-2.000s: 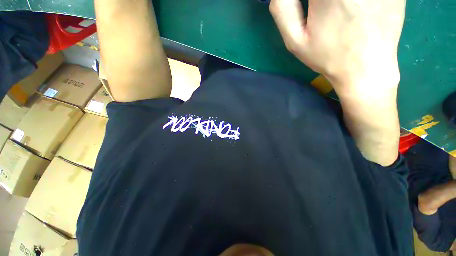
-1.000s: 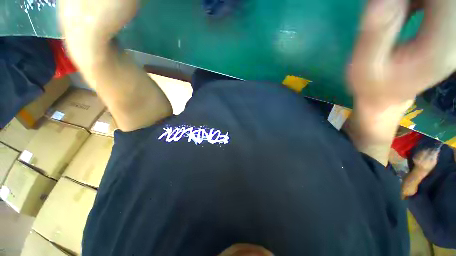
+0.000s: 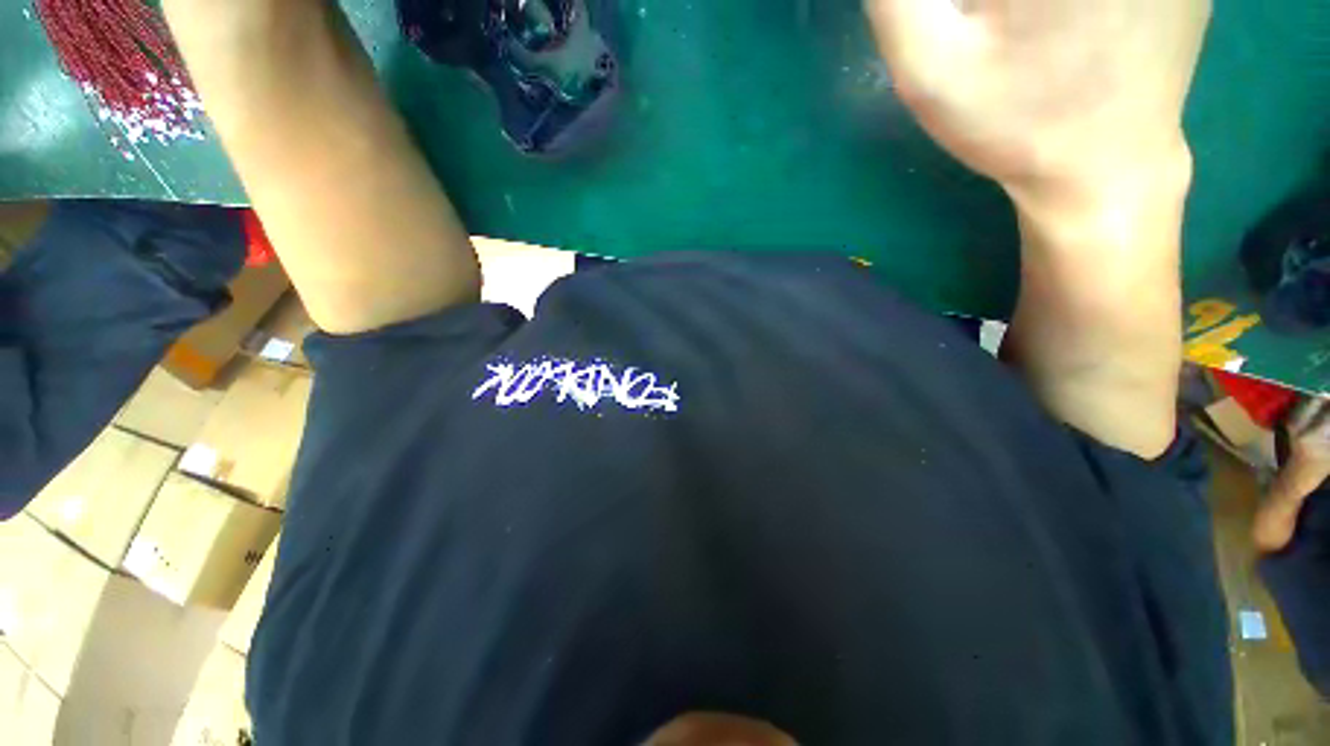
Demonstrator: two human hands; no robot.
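Note:
A glossy black plastic housing (image 3: 557, 91) lies on the green bench at the upper middle, partly cut off by the top edge. My left forearm reaches up just left of it, and my left hand is beyond the top edge. My right hand (image 3: 1028, 80) is at the upper right, well to the right of the housing. Its fingers are cut off by the top edge, so what it holds cannot be seen. A bundle of red lead wires (image 3: 120, 51) with small white ends lies left of my left forearm.
Black parts (image 3: 1295, 270) sit on the bench at the far right. Yellow tape marks (image 3: 1222, 335) are by its near edge. Brown cartons (image 3: 110, 488) are on the floor at the left. Parts of other people show at the left and right sides.
The view has shifted, so more of the housing and the red wires show. My right hand, blurred with a thumb visible before, is now higher and cut off. My left hand has left the picture.

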